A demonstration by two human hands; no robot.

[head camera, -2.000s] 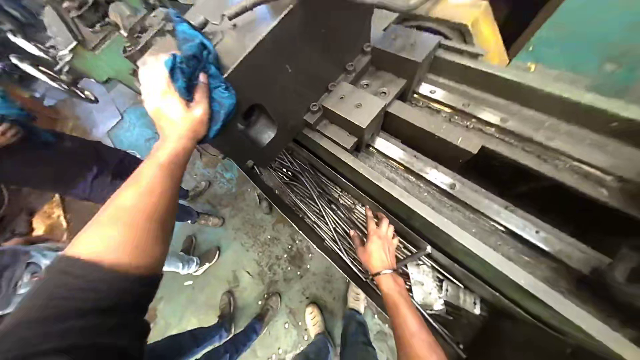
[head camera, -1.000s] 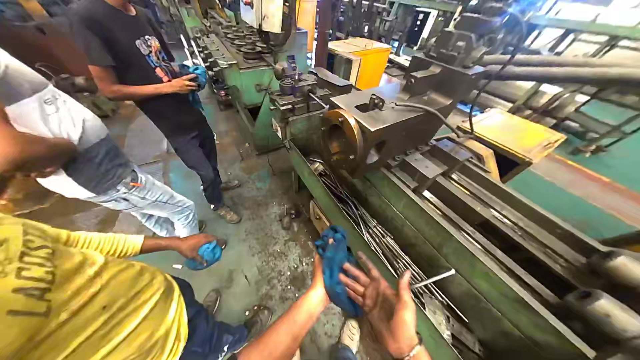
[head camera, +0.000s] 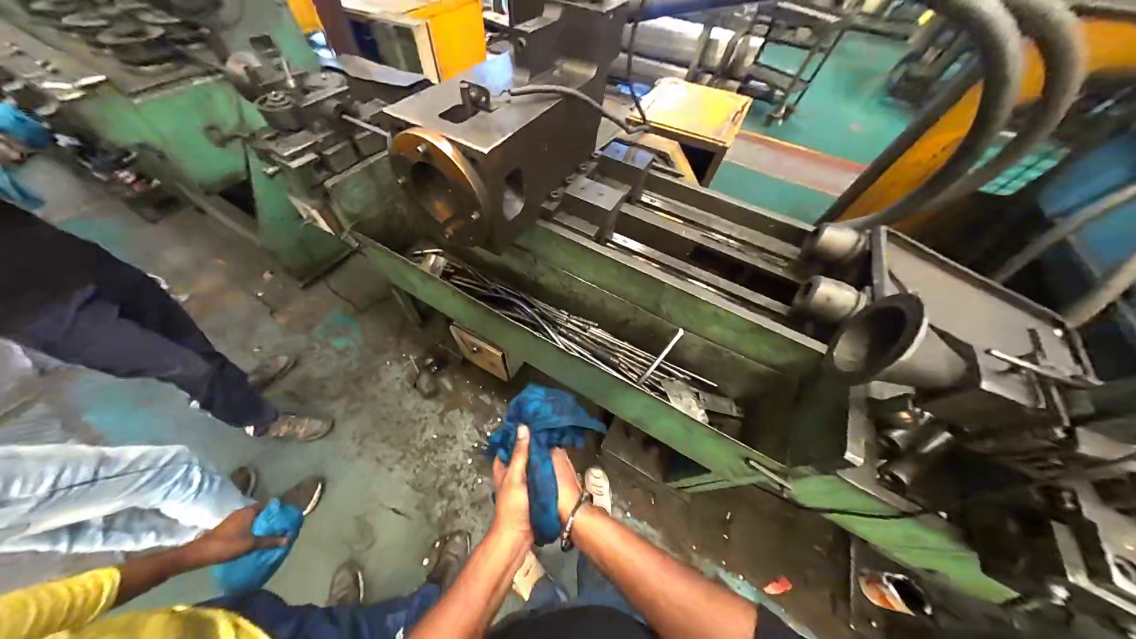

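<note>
My left hand (head camera: 513, 486) and my right hand (head camera: 564, 486) press a crumpled blue cloth (head camera: 544, 426) between them, low in the middle of the head view. A bracelet circles my right wrist. Beyond the cloth runs the green metal trough (head camera: 603, 390) of a large machine, holding a heap of thin metal rods (head camera: 568, 333) and a T-shaped metal bar (head camera: 661, 355). Above the rods stands a dark machine housing with a brass-coloured ring (head camera: 439, 182) on its front. Neither hand touches the machine.
At lower left a person in a yellow sleeve (head camera: 62, 599) holds another blue cloth (head camera: 266, 541); other people's legs and shoes (head camera: 297, 428) are near. Machine rails (head camera: 692, 266) lie behind the trough, and a flared metal cylinder (head camera: 892, 342) sits at right.
Two seconds ago my right hand was at the rods and my left held the cloth against the dark housing. Now both hands are together around the cloth. The view has shifted widely.
</note>
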